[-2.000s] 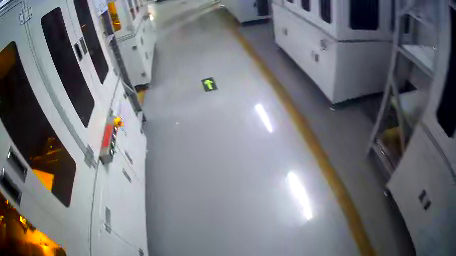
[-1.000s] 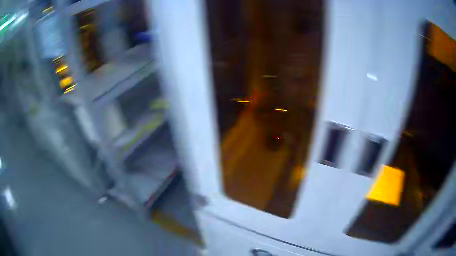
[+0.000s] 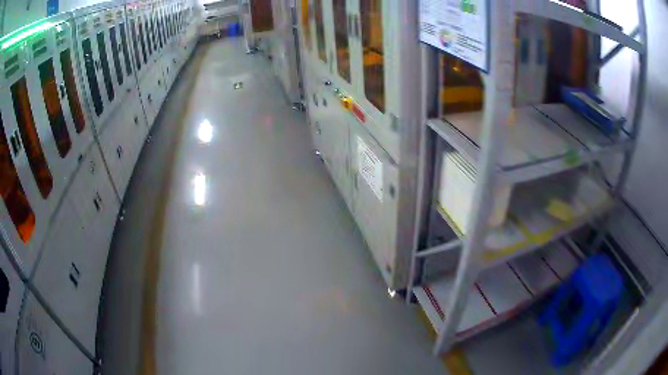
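Neither of my hands is in the picture, and no tray shows in a hand. Nearest in front, on the right, stands a grey metal storage rack [image 3: 480, 212] with several shelves. A blue item [image 3: 592, 111] lies on its upper shelf. A white box-like object [image 3: 463, 192] stands on the middle shelf. A blue plastic stool [image 3: 586, 307] is at the rack's lower right. A printed sheet [image 3: 455, 28] hangs at the rack's top left.
A grey glossy floor aisle [image 3: 249, 242] runs ahead, with a yellow line [image 3: 155, 249] along its left. White machines with amber windows line the left side [image 3: 110, 154] and stand beyond the rack [image 3: 373, 176].
The view has swung from a close, blurred machine door to the long aisle. The rack has moved from the left of the picture to the right. No hand shows in any frame.
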